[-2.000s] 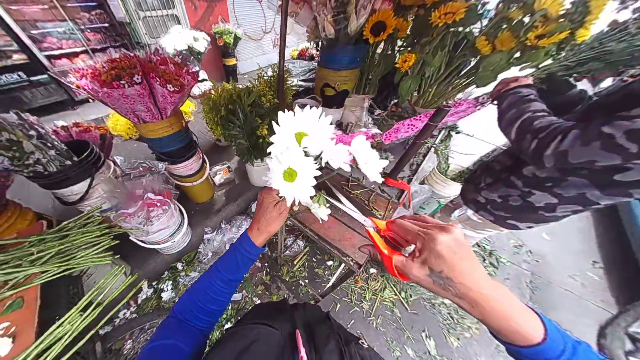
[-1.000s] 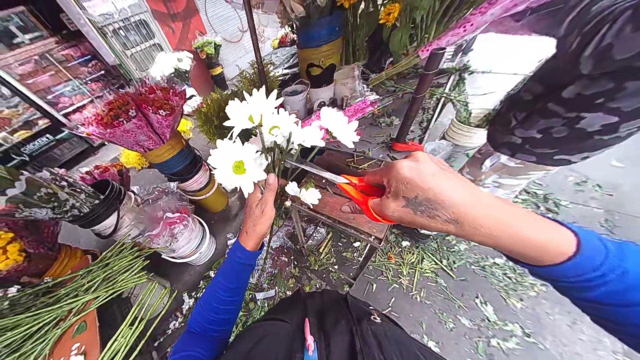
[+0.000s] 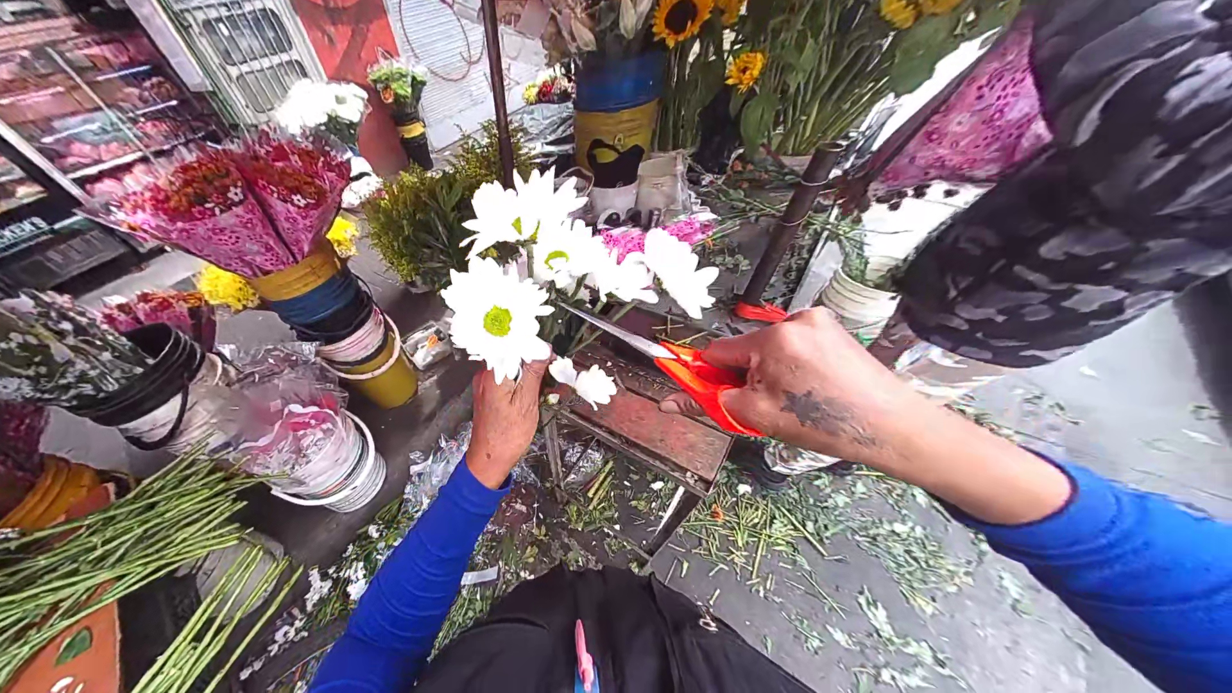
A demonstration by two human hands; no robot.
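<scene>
White daisy-like flowers [image 3: 497, 320] on green stems are held in my left hand [image 3: 505, 419], its fingers closed around the stems just under the blooms. My right hand [image 3: 804, 385] grips the orange handles of a pair of scissors [image 3: 707, 382]. The scissors' metal blades point left, in among the stems behind the front blooms; whether they touch a stem cannot be told. A few small white blooms [image 3: 583, 381] hang low beside my left hand. Under the flowers is a worn reddish wooden bench [image 3: 640, 431].
Wrapped bouquets [image 3: 236, 207] stand in stacked buckets [image 3: 371, 361] at the left, above cut green stems [image 3: 125, 549]. Sunflowers [image 3: 681, 17] rise behind. A person in a camouflage garment [image 3: 1088, 212] is close at the right, near a metal post [image 3: 791, 226]. Leaf clippings [image 3: 770, 529] litter the ground.
Two seconds ago the scissors were apart from the stems, below and right of the blooms; now their blades are in among the stems. My left hand still holds the flowers. The view has shifted.
</scene>
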